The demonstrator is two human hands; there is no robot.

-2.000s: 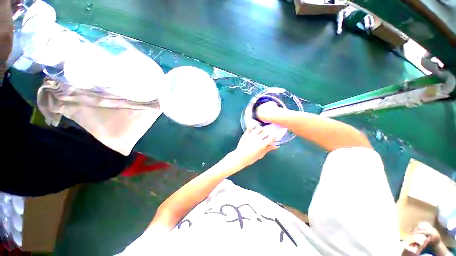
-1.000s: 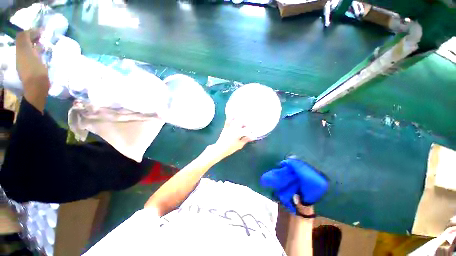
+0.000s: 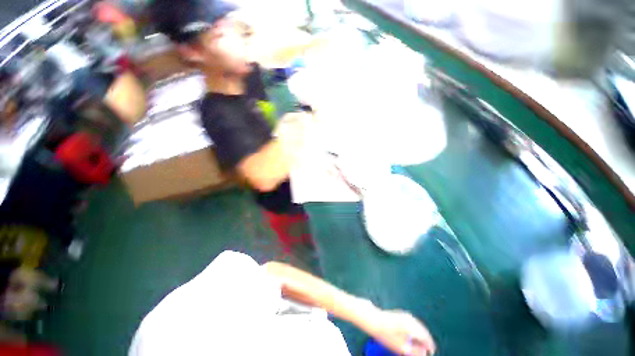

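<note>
The picture is blurred. My left hand (image 3: 407, 335) is low over the dark green bench (image 3: 355, 271), near the bottom edge, fingers partly curled; whether it holds anything is unclear. A bit of blue cloth (image 3: 378, 348) shows just below it, cut off by the edge. My right hand is out of the picture. A round white base (image 3: 398, 214) lies on the bench beyond my left hand, beside the coworker's overexposed white pieces (image 3: 376, 90). Another pale round piece (image 3: 557, 288) shows at the far right.
A capped coworker in black (image 3: 233, 122) is at the bench on the left, arm reaching towards the white pieces. A large open carton (image 3: 170, 177) stands behind them. A red stool (image 3: 289, 226) is below the coworker. A green shelf edge (image 3: 487, 80) crosses the upper right.
The view has swung left, showing more of the coworker and hall. My left hand is off the white base it touched. My right hand has left the picture; only some blue cloth still shows.
</note>
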